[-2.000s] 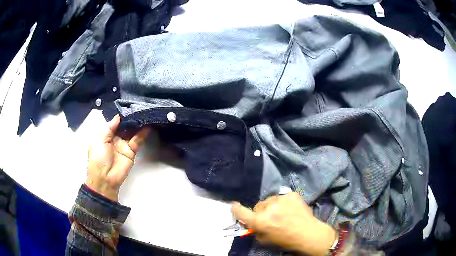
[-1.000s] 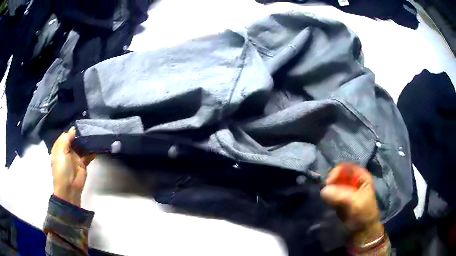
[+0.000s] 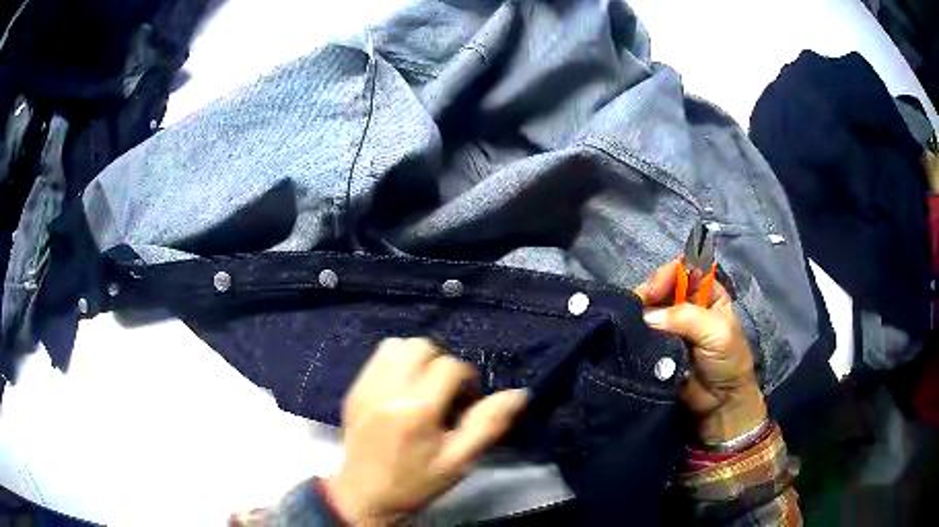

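Observation:
The denim jacket (image 3: 257, 154) lies turned out, grey inside up, with its dark button placket (image 3: 391, 276) stretched across the front and a row of silvery buttons on it. My right hand (image 3: 721, 355) holds the orange-handled thread snips (image 3: 697, 270), blades pointing up, and grips the placket's right end beside a button. My left hand (image 3: 412, 422) is over the dark denim below the placket, thumb apart from the curled fingers. Whether it pinches cloth is hidden.
More dark garments lie at the left (image 3: 77, 93) and at the right (image 3: 839, 175) on the white table (image 3: 134, 401). The table edge curves along the bottom left. Part of a person shows at the far right edge.
My left hand has let go of the placket's left end and moved right to the middle. My right hand has risen with the snips at the placket's right end. The jacket sits further left in view.

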